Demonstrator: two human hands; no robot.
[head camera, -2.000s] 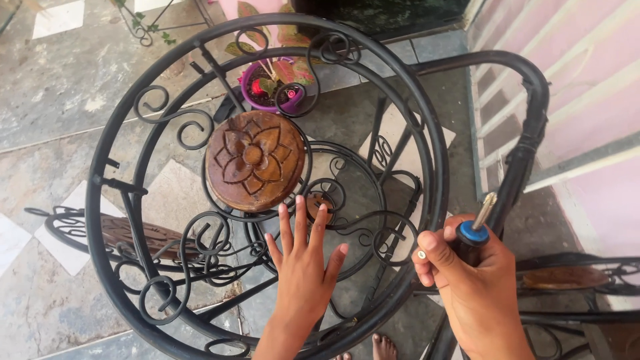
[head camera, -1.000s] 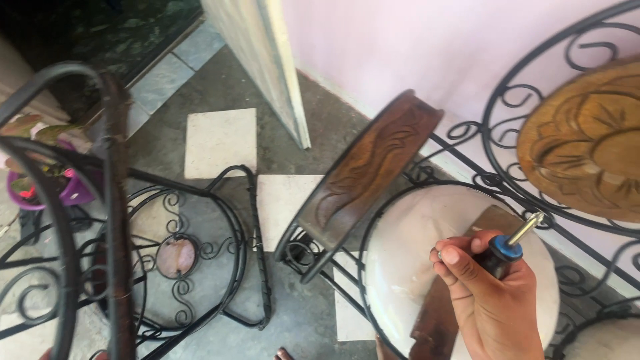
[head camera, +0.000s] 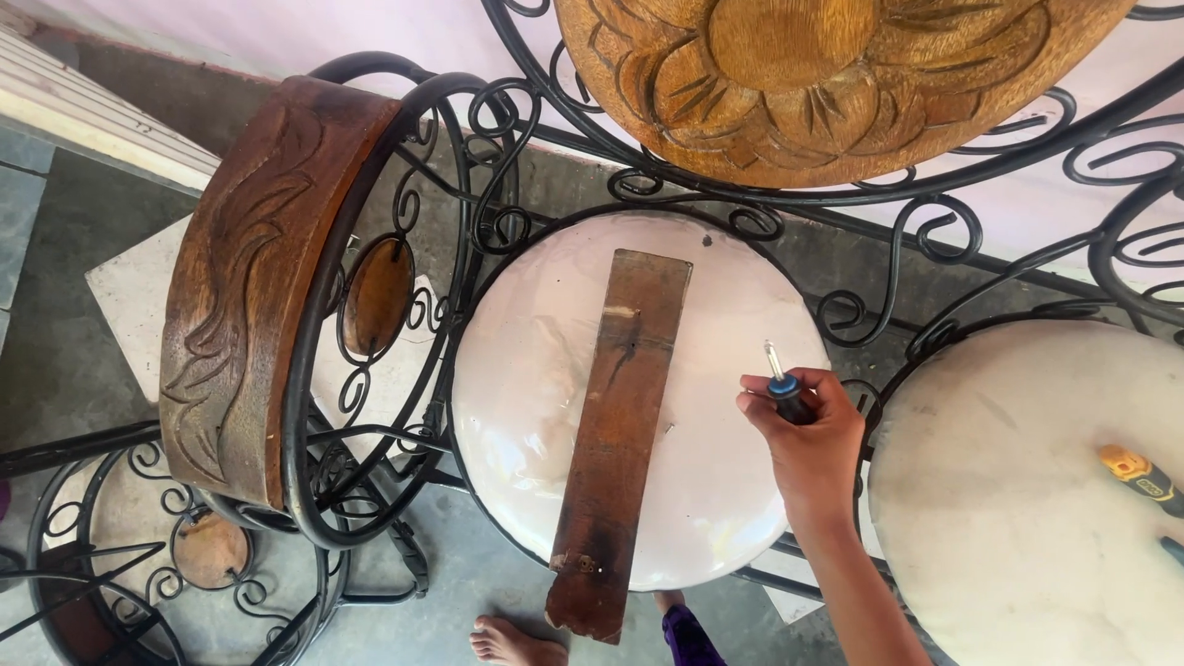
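Note:
My right hand (head camera: 809, 425) is closed around a screwdriver (head camera: 786, 393) with a black and blue handle, its metal tip pointing up. A small piece, perhaps a screw, is pinched at my fingertips. The hand is above the right side of a round, white cushioned seat (head camera: 731, 481). Across the seat lies a flat brown wooden board (head camera: 620, 398), its lower end jutting past the edge. A small screw (head camera: 669, 428) rests on the seat right of the board. My left hand is out of view.
A carved wooden armrest panel (head camera: 250, 287) on a black metal frame stands at left. A carved round wooden backrest (head camera: 795, 83) is above the seat. On the right, another round seat (head camera: 1008, 518) bears a yellow and black tool (head camera: 1142, 476). Bare feet (head camera: 513, 640) show below.
The view has turned from the round metal frame to the white seats. My left hand, over that frame two seconds ago, has left the view. My right hand still holds the screwdriver.

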